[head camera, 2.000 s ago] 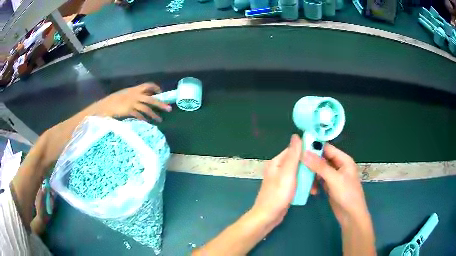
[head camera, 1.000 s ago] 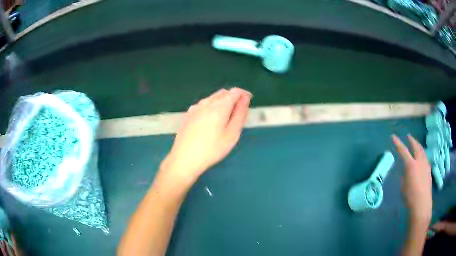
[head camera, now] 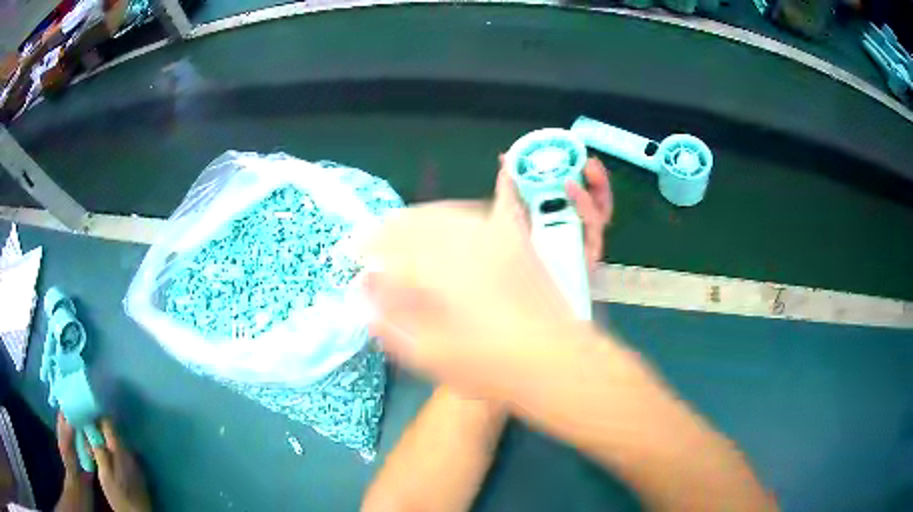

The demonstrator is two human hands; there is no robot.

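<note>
A mint-turquoise handheld fan (head camera: 563,250) stands upright in my left hand (head camera: 593,215), its round head up and a dark oval opening on the handle. My left palm is behind the handle and fingers show around its right side; my right arm hides part of the left. My right hand (head camera: 440,290), blurred, crosses in front of my left wrist, its fingers at the right rim of the clear bag (head camera: 250,275) of tiny turquoise pieces. Whether it pinches a piece cannot be told.
Another fan (head camera: 686,170) lies on the dark green belt (head camera: 801,200), beyond the pale edge rail (head camera: 741,296). At lower left, another person's hands (head camera: 105,470) hold a turquoise fan near further fan parts. White paper (head camera: 18,295) lies at far left.
A second ago my left hand was empty over the rail and my right was beside a bench fan. Now my left holds a fan, and my right has moved left to the bag.
</note>
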